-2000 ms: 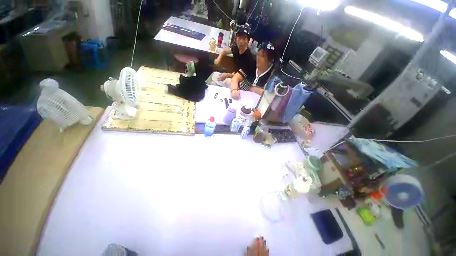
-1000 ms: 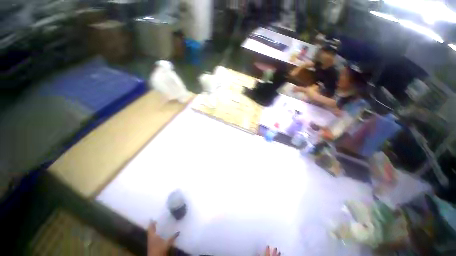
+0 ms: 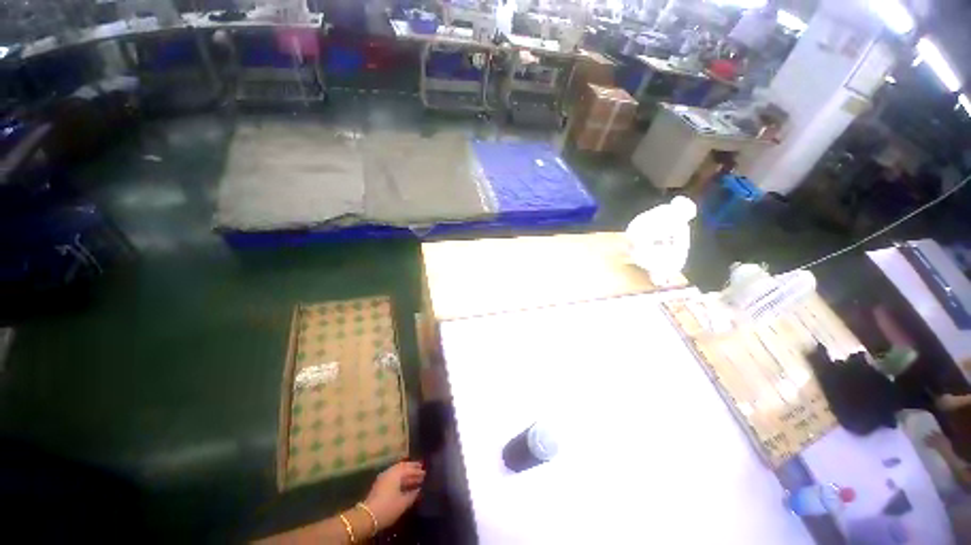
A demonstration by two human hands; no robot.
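The fist-sized round object point(image 3: 529, 448), with a grey-blue top and dark sides, lies on the white table top point(image 3: 607, 394) near its left part. My left hand point(image 3: 394, 493) shows at the bottom, left of the table edge, with yellow bangles on the wrist. Its fingers are curled and it is apart from the round object. I cannot tell whether anything is in it. My right hand is not in view.
A flat carton with green dots point(image 3: 346, 389) lies on the green floor at left. Low covered stacks point(image 3: 410, 181) stand beyond. Two white fans point(image 3: 662, 236) and a slatted wooden board point(image 3: 761, 367) are at the table's far side. A bottle point(image 3: 811, 500) is at right.
The view has swung left to the floor and carton. My left hand has moved from beside the round object to off the table's left edge. My right hand has left the picture.
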